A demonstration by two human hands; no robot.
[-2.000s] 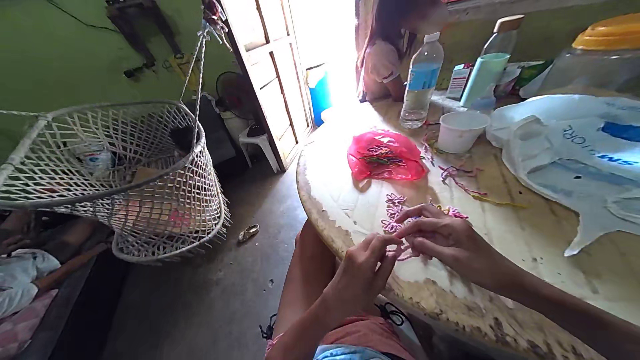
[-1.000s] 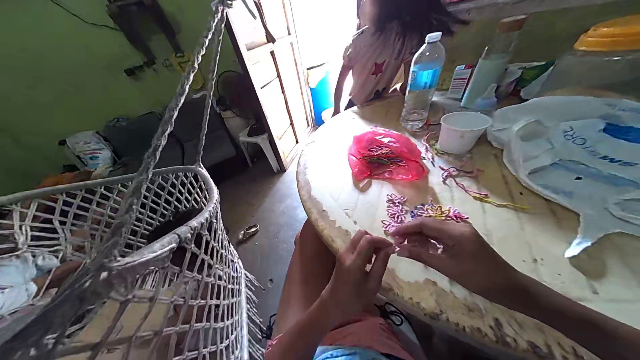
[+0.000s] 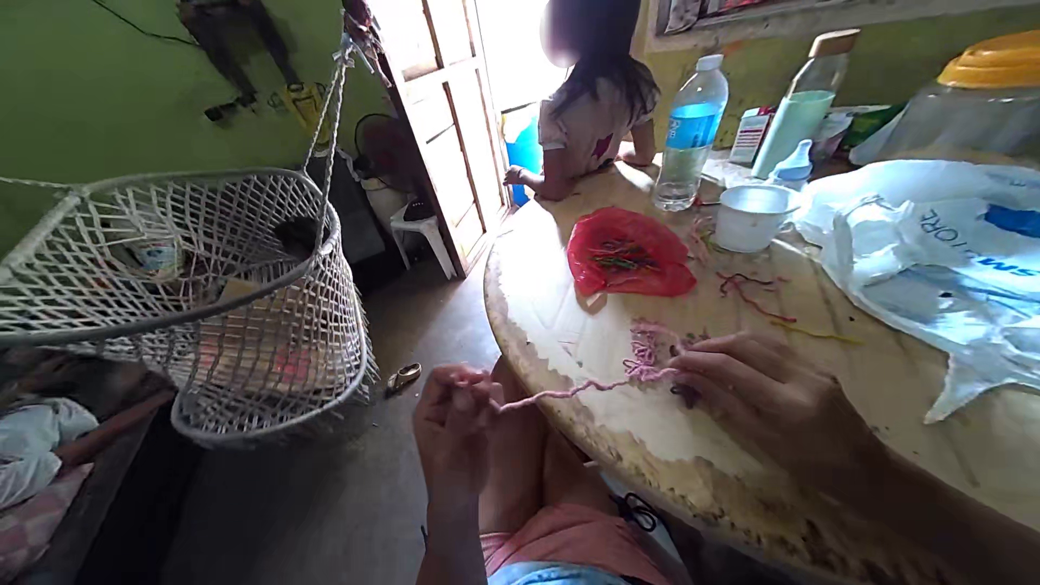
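Note:
A crinkled pink yarn strand (image 3: pixel 569 392) stretches between my hands across the near edge of the round wooden table. One end is pinched in my left hand (image 3: pixel 459 414), just off the table's edge. My right hand (image 3: pixel 756 390) rests over the table with its fingertips on the strand's other end, beside a small heap of pink looped yarn (image 3: pixel 643 349). Darker yarn shows partly under those fingertips. Beyond the heap lies a red plastic bag (image 3: pixel 630 280) holding thin strands of several colours. Loose dark red and yellow yarn (image 3: pixel 756 301) lies right of the bag.
A white plastic cup (image 3: pixel 754 219), a water bottle (image 3: pixel 689 138), a baby bottle (image 3: pixel 792 166) and a white plastic bag (image 3: pixel 902 244) stand or lie on the table's far and right parts. A person (image 3: pixel 597 106) leans at the far edge. A net hammock cradle (image 3: pixel 268 317) hangs at left.
My left hand has moved left, away from the right hand, and a pink strand now spans between them. The cradle has swung back from its nearer position of a second ago. The person's pose has changed.

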